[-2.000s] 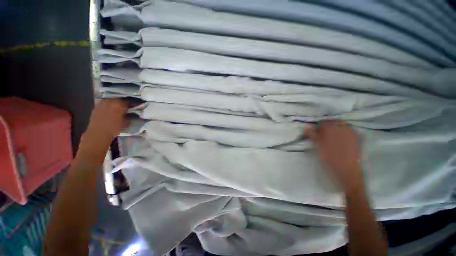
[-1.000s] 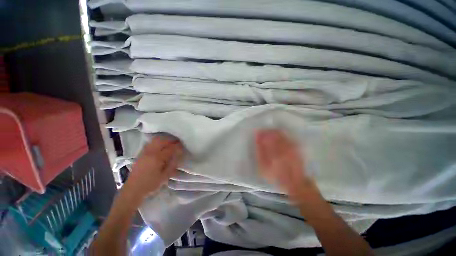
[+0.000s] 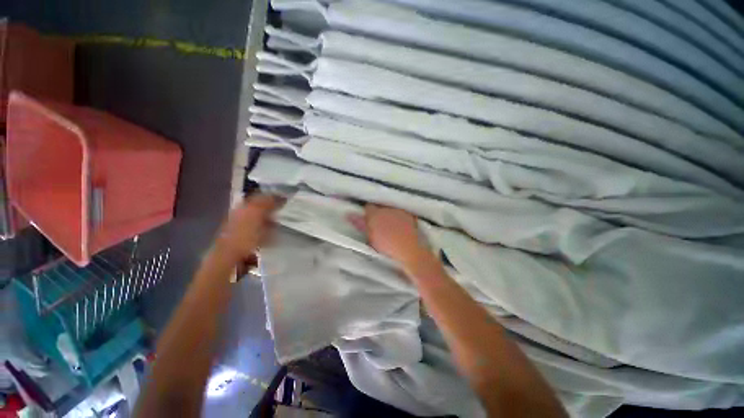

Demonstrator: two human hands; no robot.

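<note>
A pale grey-white curtain panel [image 3: 489,155] lies in long parallel folds, bluish at the upper right, loose and crumpled toward the bottom. Its pinched ends line up along the rack end rail [image 3: 245,106]. My left hand [image 3: 251,224] is at the cloth's left edge beside the rail, blurred; its fingertips are at the cloth and its grip is unclear. My right hand [image 3: 393,230] is to its right, with thumb and fingers pinching the cloth at the lowest fold. The tubes under the cloth are hidden.
Orange-red plastic baskets [image 3: 130,175] stand on the dark floor at the left. A teal basket with metal prongs [image 3: 94,343] is below them. A yellow line [image 3: 163,43] crosses the floor. Dark items show below the cloth's lower left edge.
The view has shifted, so the rack appears further right. My right hand has moved left along the cloth, and my left hand is back beside the rail. Another fold now shows near my hands.
</note>
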